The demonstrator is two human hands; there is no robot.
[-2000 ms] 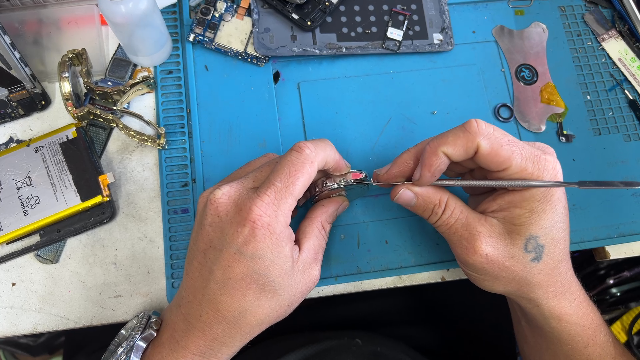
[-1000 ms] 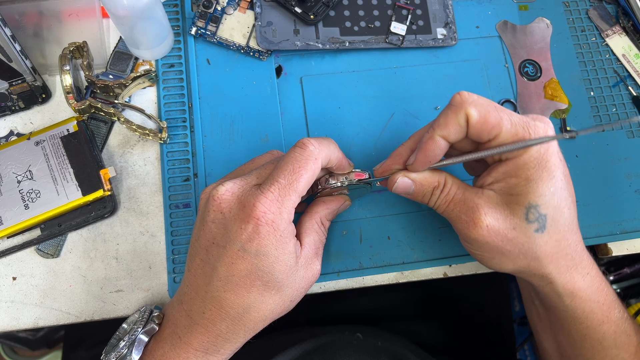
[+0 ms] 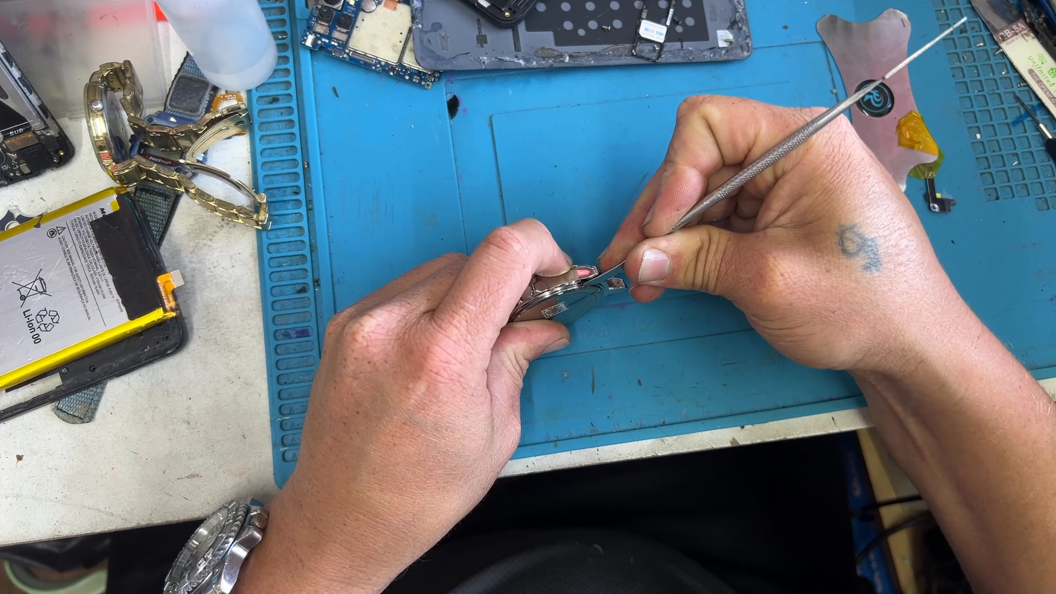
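Between the thumb and fingers of my left hand [image 3: 437,363] is a silver metal watch case [image 3: 561,297], held edge-on above the blue mat [image 3: 404,190]. My right hand [image 3: 784,239] pinches a thin metal hand tool with a knurled shaft [image 3: 759,165]. Its thin working end meets the edge of the case near the lug, while the other end points up and to the right. Fingers hide part of the case, and the exact contact at the tool's tip is too small to tell.
Gold-coloured watches [image 3: 124,157] and a phone battery [image 3: 66,280] lie at the left, near a translucent bottle [image 3: 227,41]. A circuit board [image 3: 363,37] and a grey phone housing [image 3: 577,33] lie at the back. A shaped metal plate [image 3: 874,91] lies at the right.
The tool in my right hand has tilted steeply; its far end was nearly level two seconds ago and now points up and right. My left hand keeps its hold on the watch case.
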